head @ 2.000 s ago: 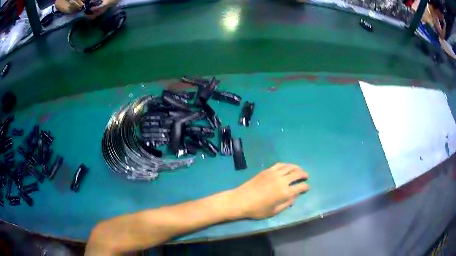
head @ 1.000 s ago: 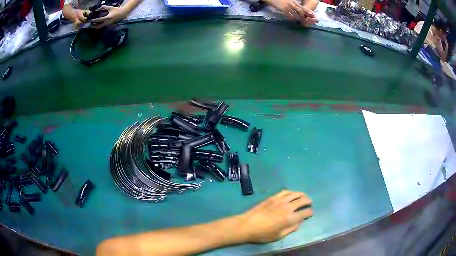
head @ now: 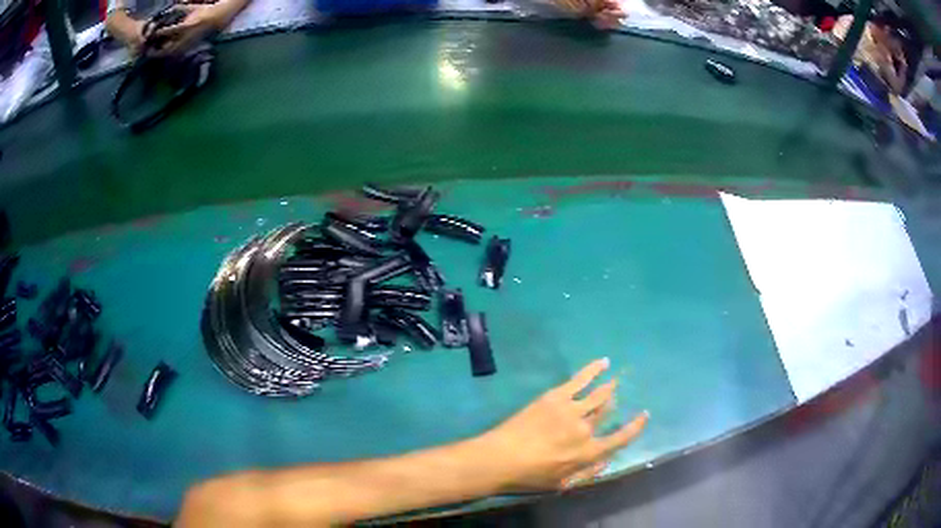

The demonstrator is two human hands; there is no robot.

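My left hand is over the teal bench near its front edge, right of the parts, its forearm coming in from the lower left. Its fingers are spread and nothing shows in them. My right hand is out of the picture. Thin curved steel headband springs lie nested in a C shape left of centre. A heap of short black glossy sleeves lies against and partly over them. One sleeve lies at the heap's right side, near my hand.
Small black plastic parts lie scattered at far left. A white sheet lies at right. Beyond is the green belt with a small black piece. Opposite, a person's hands hold a part-built headset. Another person's hand is partly cut off.
My left hand has gone from curled, with a dark spot between its fingers, to spread. The view has shifted back and forth. The parts on the bench look unmoved.
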